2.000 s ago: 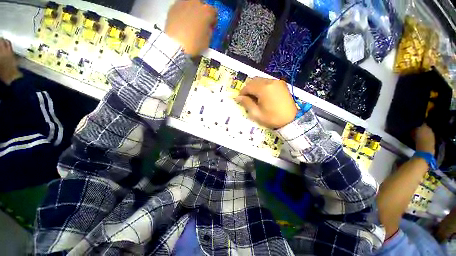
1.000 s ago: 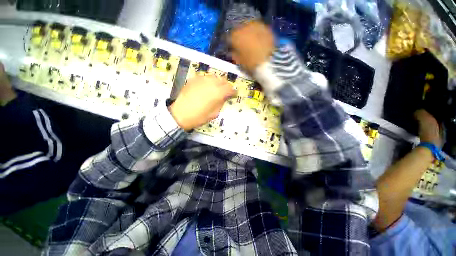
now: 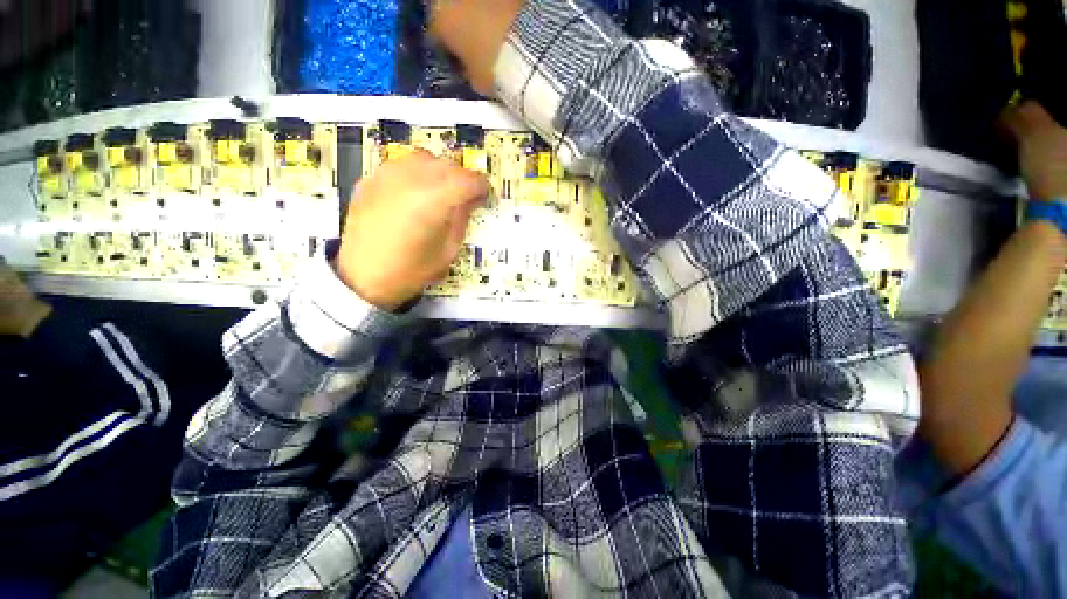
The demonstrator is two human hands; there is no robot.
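A cream-yellow PCB panel point(image 3: 527, 240) lies on the rail in front of me, with yellow and black parts along its far edge. My left hand point(image 3: 404, 228) is over the panel's left part, fingers curled, hiding some of it; I cannot tell whether it holds a tiny component. My right hand point(image 3: 474, 35) is blurred and partly cut off by the top edge. It reaches over the bins, just right of the bright blue components point(image 3: 349, 47). Its fingertips and anything in them cannot be made out.
Pale conveyor rail point(image 3: 515, 312) runs along the panel's near side. Another PCB panel point(image 3: 187, 211) lies to the left, and part of one point(image 3: 872, 222) to the right. Dark bins point(image 3: 807, 64) stand beyond the rail. A neighbour's arm point(image 3: 989, 316) is at right; another person's sleeve point(image 3: 70, 398) is at left.
The view has turned and shifted. My left hand went from the bright blue bin to the panel. My right hand left the panel and is over the bins.
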